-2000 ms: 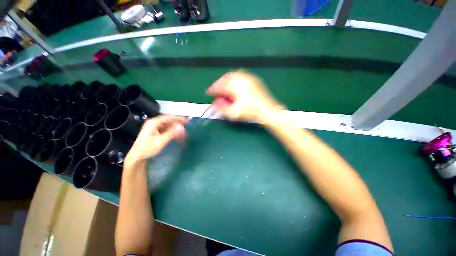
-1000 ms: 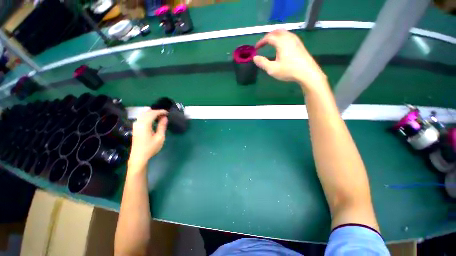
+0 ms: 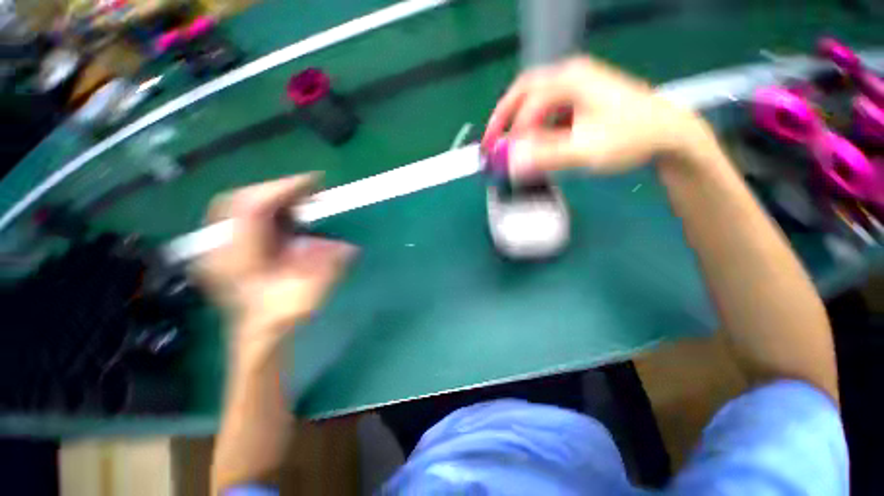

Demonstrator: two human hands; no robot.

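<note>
My right hand holds a motor unit by its pink top, above the bench near the white rail. Its pale grey-silver body hangs below my fingers. My left hand is at the left, over the rail, blurred, with thumb and fingers apart. A dark patch shows between them, but whether it is a held black housing cannot be told. A filled housing with a pink rim is on the green belt beyond the rail.
Black housings stand packed at the left, blurred. More pink-topped motor units cluster at the right. The white rail divides bench and belt; a grey upright rises behind my right hand. A carton is below left.
The view has turned to the right. My right hand has left the filled housing and taken hold of a motor unit. The black housing at my left hand no longer shows clearly.
</note>
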